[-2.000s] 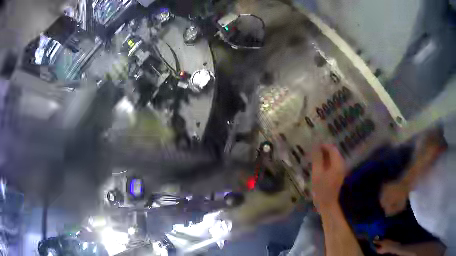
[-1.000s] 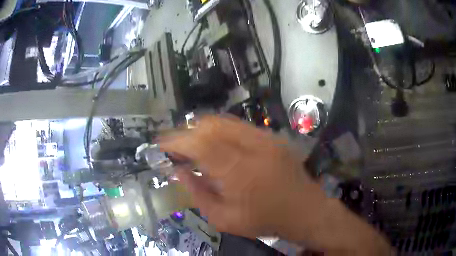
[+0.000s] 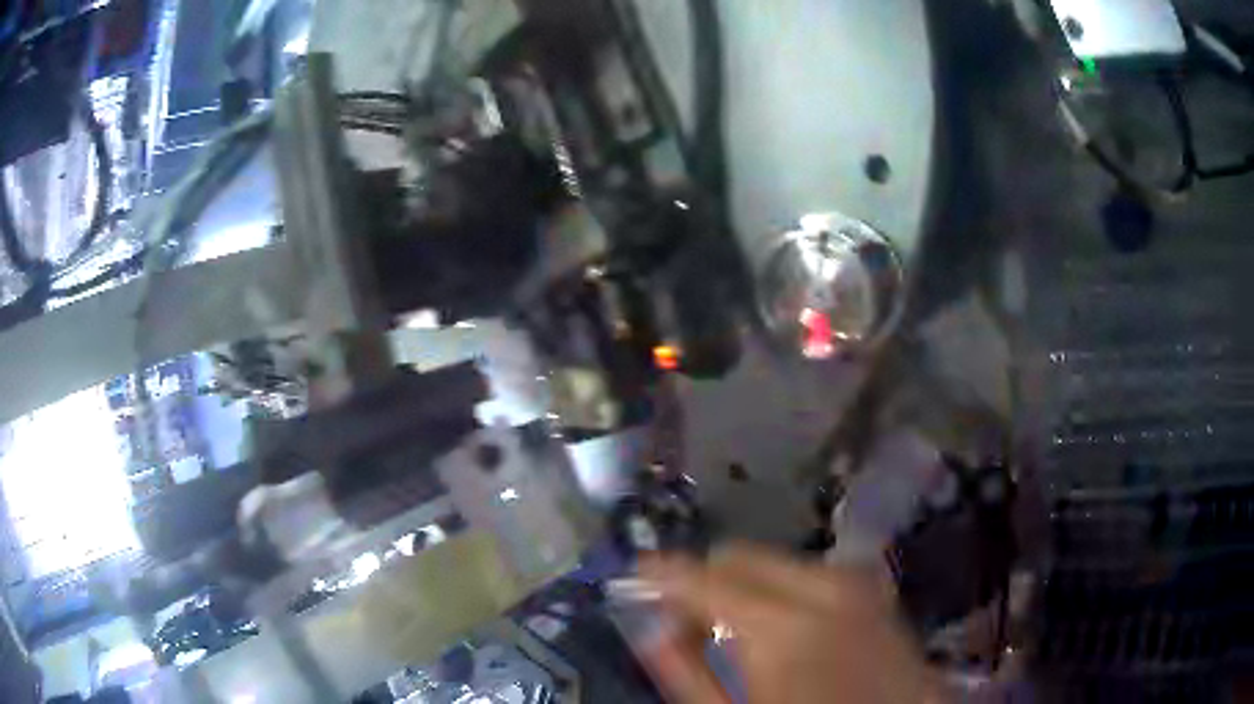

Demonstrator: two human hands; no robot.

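Note:
My right hand [image 3: 805, 626] is at the bottom centre, blurred and cut off by the lower edge. Its fingertips point left, beside small dark and metal parts at the machine's lower side. Whether the fingers hold anything cannot be told. Above the hand, a round shiny fixture [image 3: 829, 289] glows red on the large grey disc [image 3: 825, 131]. A dark bracket mechanism [image 3: 475, 227] stands left of the disc, with a small orange light at its lower end. My left hand is not in view.
A wide translucent yellowish barrel [image 3: 426, 598] lies across the lower left. A dark perforated plate [image 3: 1141, 550] is at the right. A white box [image 3: 1121, 28] with a green light and cables is at the top right.
My right hand has moved from the middle down towards the bottom edge, away from the clear knob-like part by the barrel. The view has shifted.

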